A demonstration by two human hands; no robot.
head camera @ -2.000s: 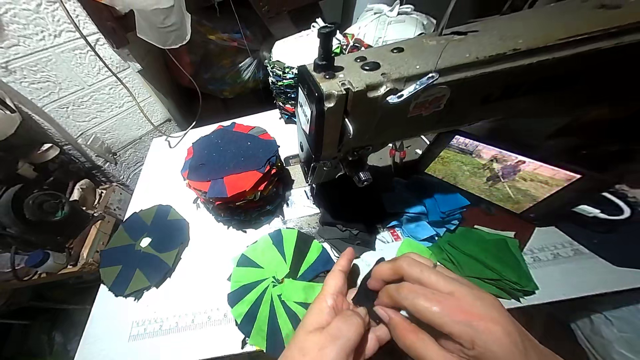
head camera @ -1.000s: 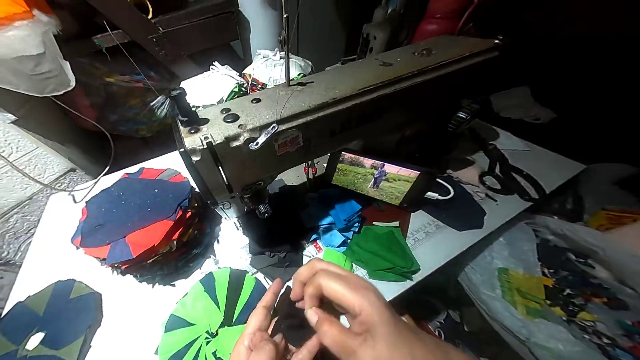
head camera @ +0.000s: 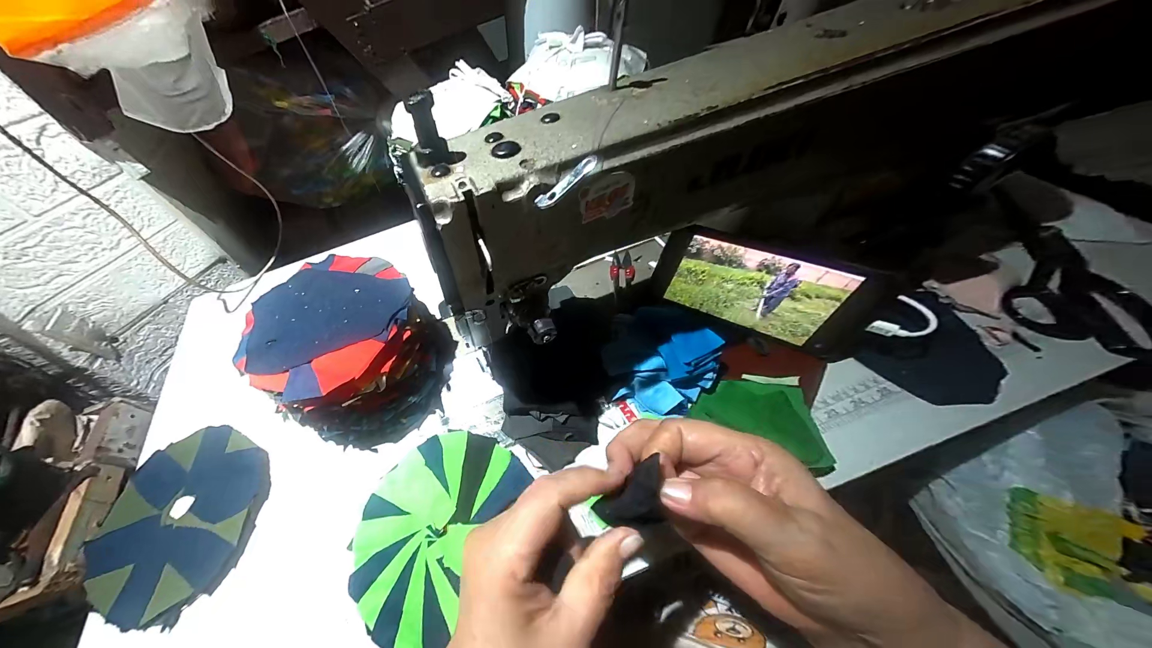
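Observation:
Between the fingertips of both hands is a small black fabric piece, with a bit of bright green at its left edge. My left hand touches it from the left, and my right hand pinches it from the right. A round green and navy patchwork piece lies just left of my left hand. Beyond the hands are blue fabric pieces, green fabric pieces and dark fabric by the head of a sewing machine.
A stack of round red and navy patchwork and a navy and olive round lie on the white table. A phone or tablet stands under the machine arm. Scissors lie right; a plastic bag of scraps is lower right.
The black piece now shows raised between my fingertips, and the fingers of my left hand have closed in toward it. The view has shifted.

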